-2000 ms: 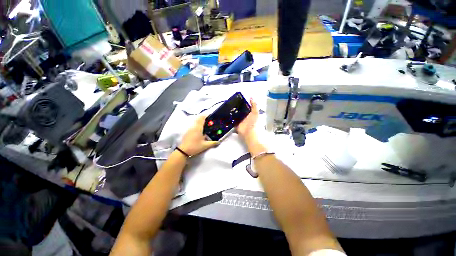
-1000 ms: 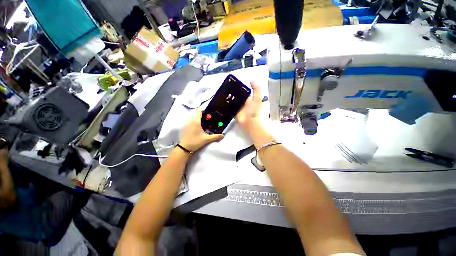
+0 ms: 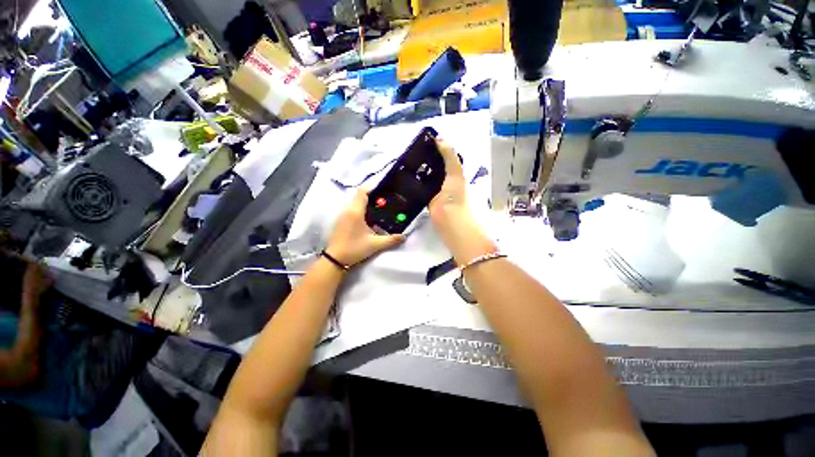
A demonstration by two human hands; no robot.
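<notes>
A black smartphone [image 3: 407, 183] is held tilted above the pale fabric, left of the needle. Its dark screen is lit with a red dot and a green dot near the lower end. My left hand [image 3: 355, 234] grips its lower left side, with the thumb at the bottom edge. My right hand [image 3: 449, 192] holds its right side. Pale and dark grey garment panels [image 3: 259, 210] lie under and left of my hands. A white cable [image 3: 237, 275] runs across them.
The white JACK sewing machine [image 3: 661, 147] stands right, its presser foot [image 3: 527, 207] lit. Pale cut pieces [image 3: 645, 254] and black snips [image 3: 773, 286] lie right of it. A ruler strip [image 3: 460, 348] edges the table. A grey fan box [image 3: 94, 196] and a person's arm [image 3: 27, 312] are left.
The view has shifted, so the machine sits further right and higher. Both hands still hold the phone, now turned a little more upright. A person's arm has come into view at the left.
</notes>
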